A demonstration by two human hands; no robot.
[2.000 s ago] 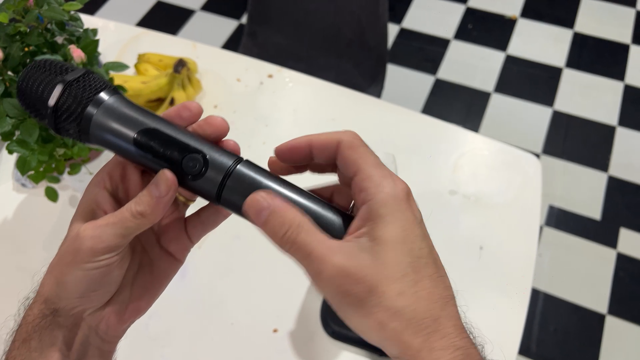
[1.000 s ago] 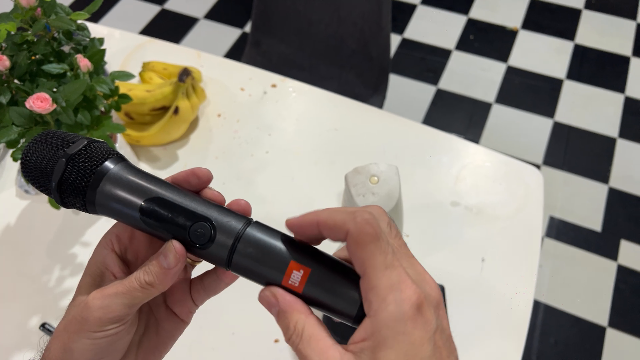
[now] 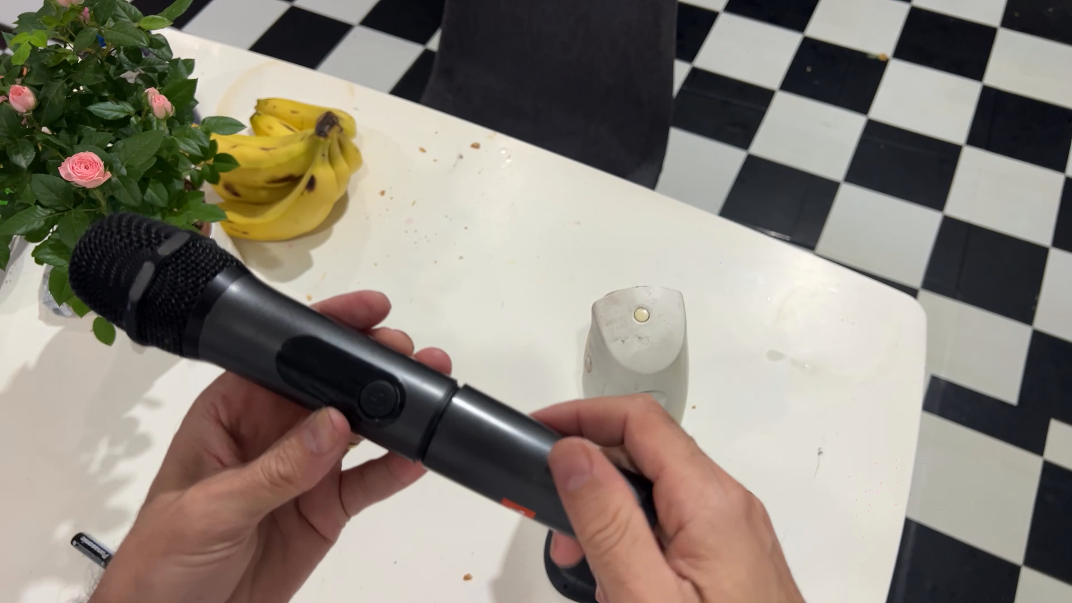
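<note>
A dark grey handheld microphone (image 3: 335, 360) lies tilted across the view, its black mesh head at the upper left and a round button on its body. My left hand (image 3: 260, 486) holds the upper body from below, thumb beside the button. Around the lower sleeve (image 3: 502, 444) my right hand (image 3: 653, 494) is closed, thumb on top. A narrow gap shows between body and sleeve. Part of an orange-red label shows at the sleeve's lower edge. The microphone's tail end is mostly hidden by my right hand.
On the white table (image 3: 796, 419) are bananas (image 3: 293, 176), a plant with pink roses (image 3: 109, 142), a pale plastic device (image 3: 641, 343), a small battery (image 3: 90, 548) at lower left and a partly hidden black object (image 3: 569, 574). A dark chair (image 3: 553, 75) stands beyond the table's edge.
The sleeve has turned between my hands: its orange-red label, fully visible one second ago, now shows only at the lower edge. My right thumb has moved onto the sleeve's top.
</note>
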